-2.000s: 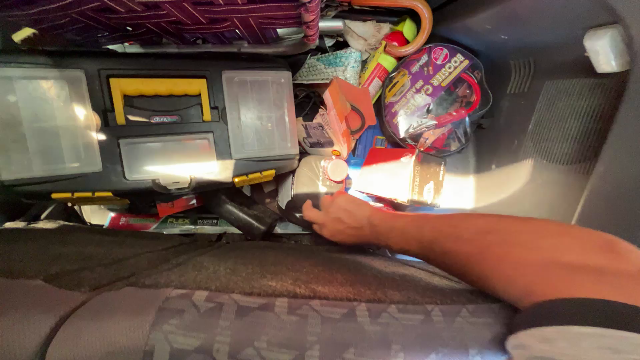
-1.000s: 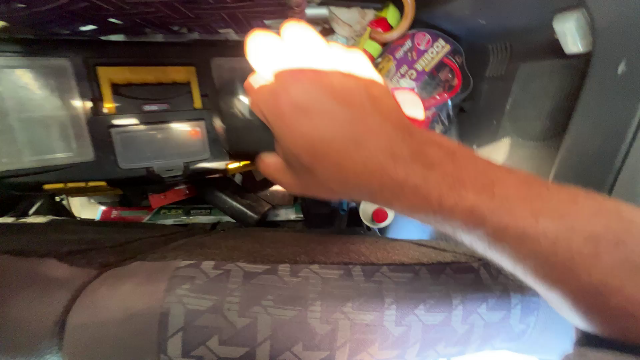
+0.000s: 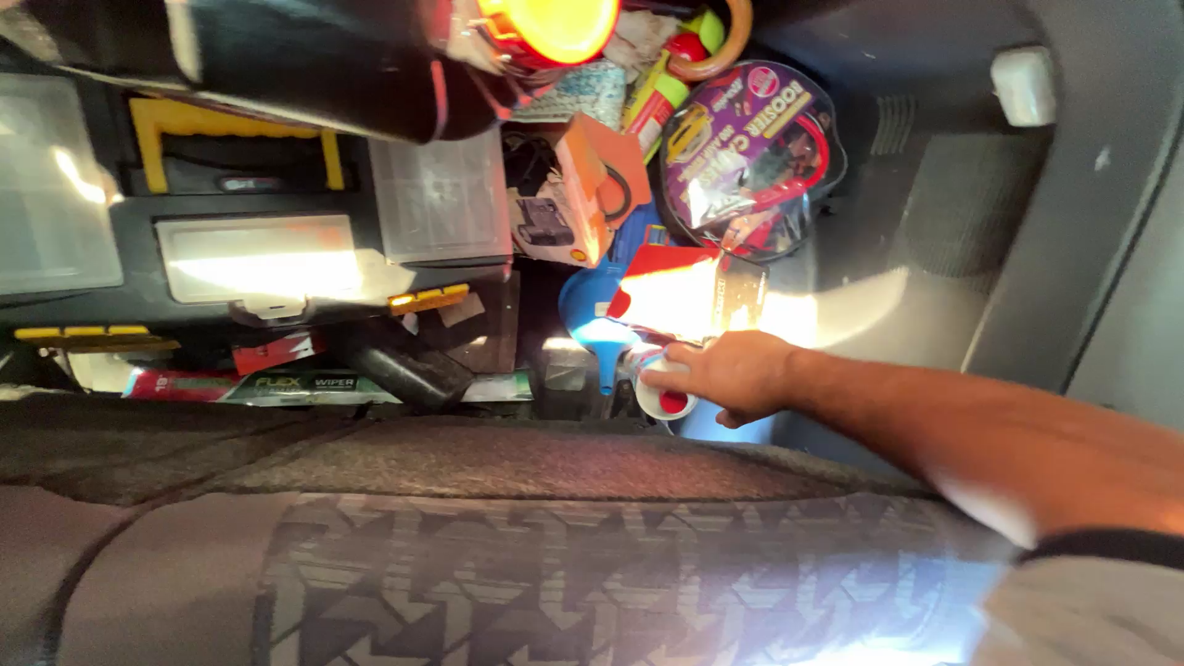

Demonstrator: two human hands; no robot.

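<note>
My right hand (image 3: 731, 377) reaches in from the right, its fingertips over a white round container (image 3: 655, 400) with a red centre, beside the seat back. Whether the fingers grip it is not clear. A blue funnel (image 3: 592, 310) lies just left of the fingers, and a red box (image 3: 671, 282) lies above them in bright sun. At the top left, a large dark glossy object (image 3: 314, 65), seemingly a container, covers part of the black toolbox (image 3: 444, 277). Beside its right end is a glaring orange-yellow round part (image 3: 560, 23). My left hand is out of view.
An orange-and-white box (image 3: 592, 185) and a booster cable bag (image 3: 754, 157) lie behind the red box. A wiper blade package (image 3: 305, 384) and a black tube (image 3: 407, 365) lie along the seat back (image 3: 592, 555). The grey trim wall (image 3: 980, 203) bounds the right side.
My right hand moved up-left over the toolbox, then back down-right to the white container. The pale-capped container it touched first has left that spot, and the blue funnel shows. The dark object now covers the toolbox's top.
</note>
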